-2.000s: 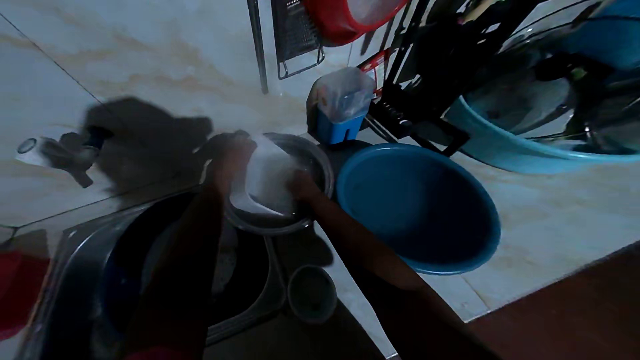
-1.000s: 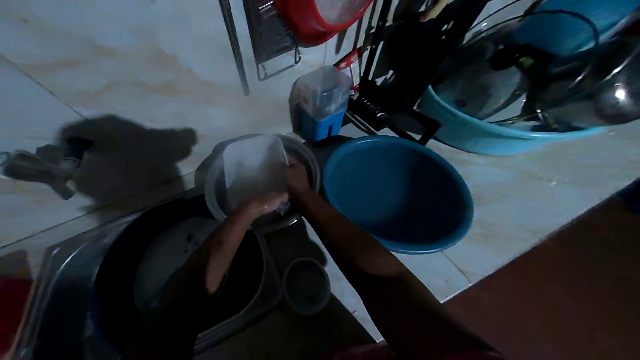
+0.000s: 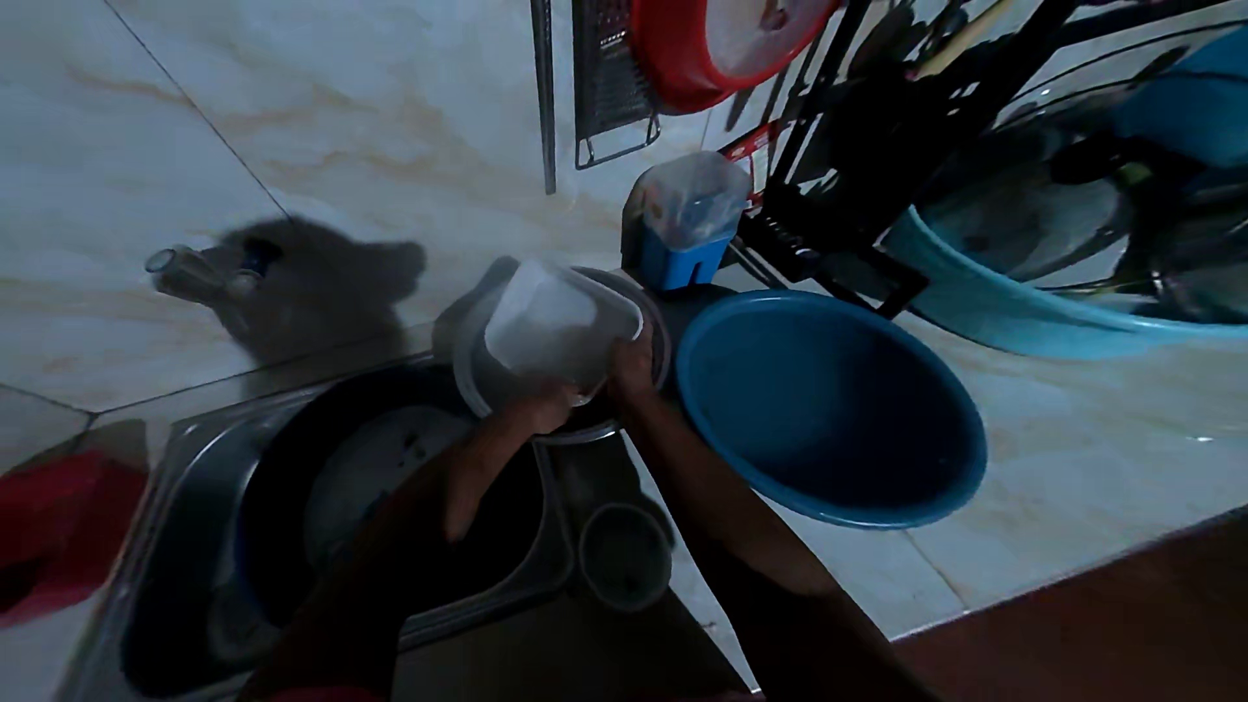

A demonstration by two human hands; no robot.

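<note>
A white plastic container (image 3: 561, 327) is tilted over a round, pale-rimmed basin (image 3: 468, 366). My left hand (image 3: 546, 408) grips its near edge, with the fingers partly hidden. At its right corner, my right hand (image 3: 632, 370) holds the rim. The basin stands between the steel sink (image 3: 556, 546) and a blue plastic basin (image 3: 829, 409). Inside the sink sits a large dark tub (image 3: 292, 468) with a pale round item in it.
A small cup (image 3: 626, 558) stands near the sink's right edge. Behind are a blue holder with a clear top (image 3: 688, 219), a hanging grater (image 3: 609, 73) and a red basin (image 3: 682, 58). A turquoise tub (image 3: 1053, 312) of dishes is at right, a faucet (image 3: 200, 276) at left.
Both hands stay on the white container, which has changed its tilt over the basin. My left hand has moved from the container's left side to its near edge since the earliest frame.
</note>
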